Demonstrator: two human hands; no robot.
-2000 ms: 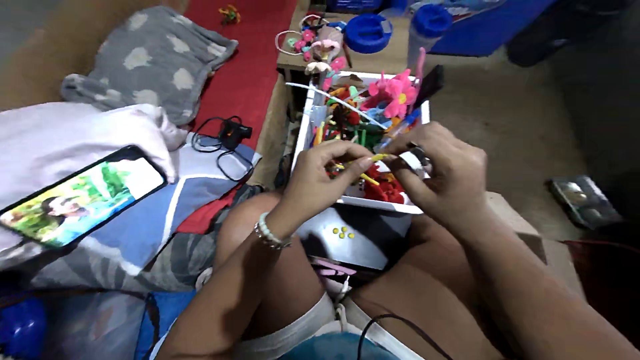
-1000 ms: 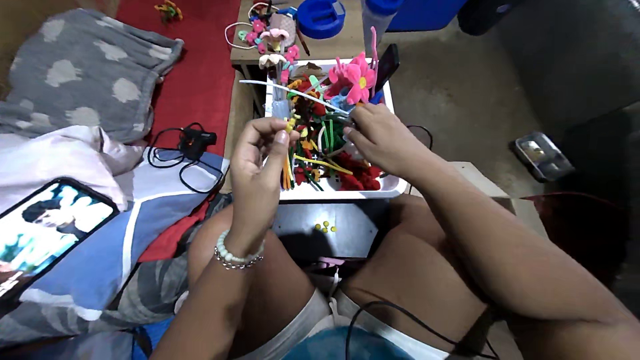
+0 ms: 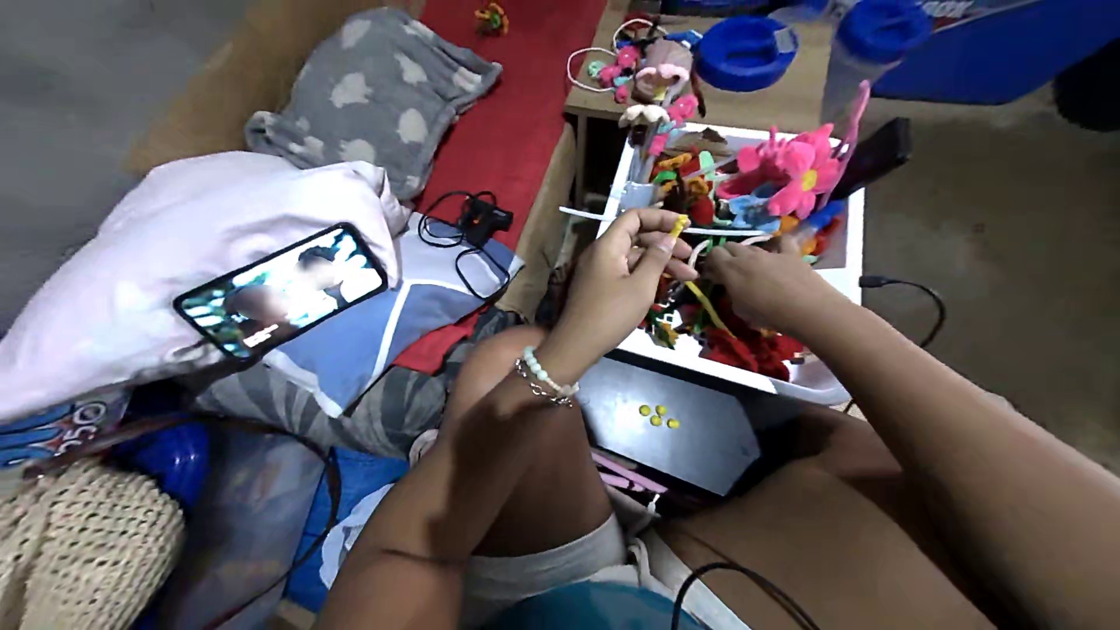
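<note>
My left hand pinches a small yellow pipe-cleaner piece between thumb and fingertips, above the left part of a white plastic bin. My right hand reaches down into the bin, its fingertips among the craft pieces; whether they grip anything is hidden. Pink pipe-cleaner flowers stand at the bin's back right. Red fuzzy pieces and a yellow strip lie in its front part. Several small yellow discs rest on a dark flat surface over my lap, in front of the bin.
A lit phone lies on a pale pillow at the left, with a black cable beside it. Behind the bin are a blue lid and a blue-topped container. Another cable runs at the bin's right.
Two seconds ago both hands were together at a yellow strip over the bin. They have since parted, and my right hand has gone from near the pink flowers down into the bin's middle.
</note>
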